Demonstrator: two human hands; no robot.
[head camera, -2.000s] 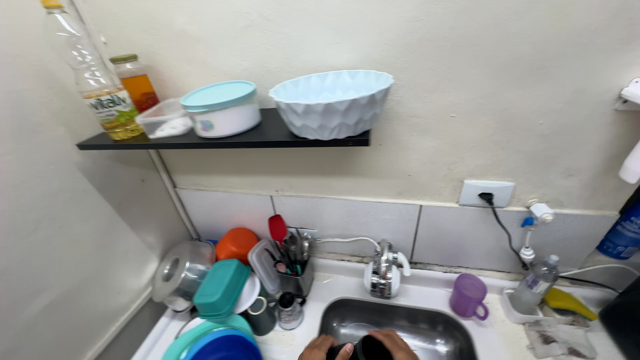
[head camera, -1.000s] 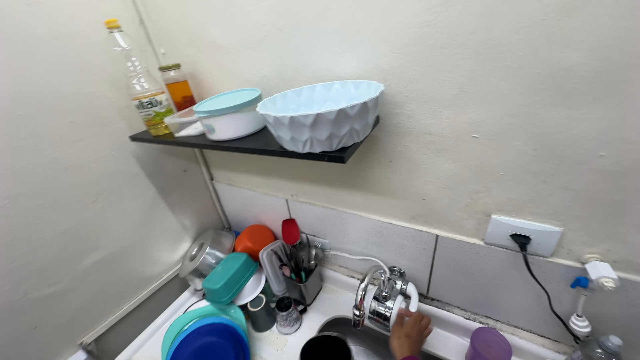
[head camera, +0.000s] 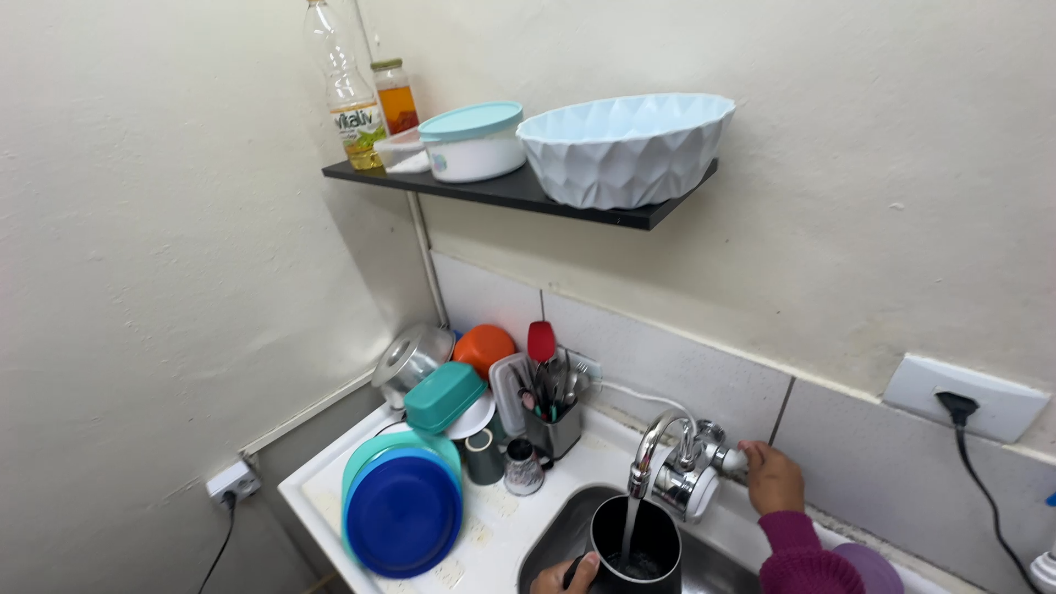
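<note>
Water runs from the curved spout of a chrome faucet (head camera: 660, 441) into a black pot (head camera: 660, 569), which stands under it over the stainless steel sink (head camera: 553, 536). My left hand (head camera: 565, 577) grips the pot's black handle at the bottom edge of the view. Some water shows on the pot's dark bottom. On the right, my right hand (head camera: 773, 478), below a purple sleeve, has its fingers on the white knob (head camera: 733, 460) at the faucet's right side.
Left of the sink lie blue plastic dishes (head camera: 404, 511), a teal container (head camera: 445, 396), a metal pot (head camera: 412, 363) and a utensil holder (head camera: 554, 429). A purple cup (head camera: 866, 569) is partly behind the sleeve. Above hangs a black shelf (head camera: 503, 191) with a pale blue bowl (head camera: 627, 157).
Water now flows from the spout into the pot; none plainly showed before. My right hand, near the pot two seconds ago, is at the faucet knob. The view has shifted.
</note>
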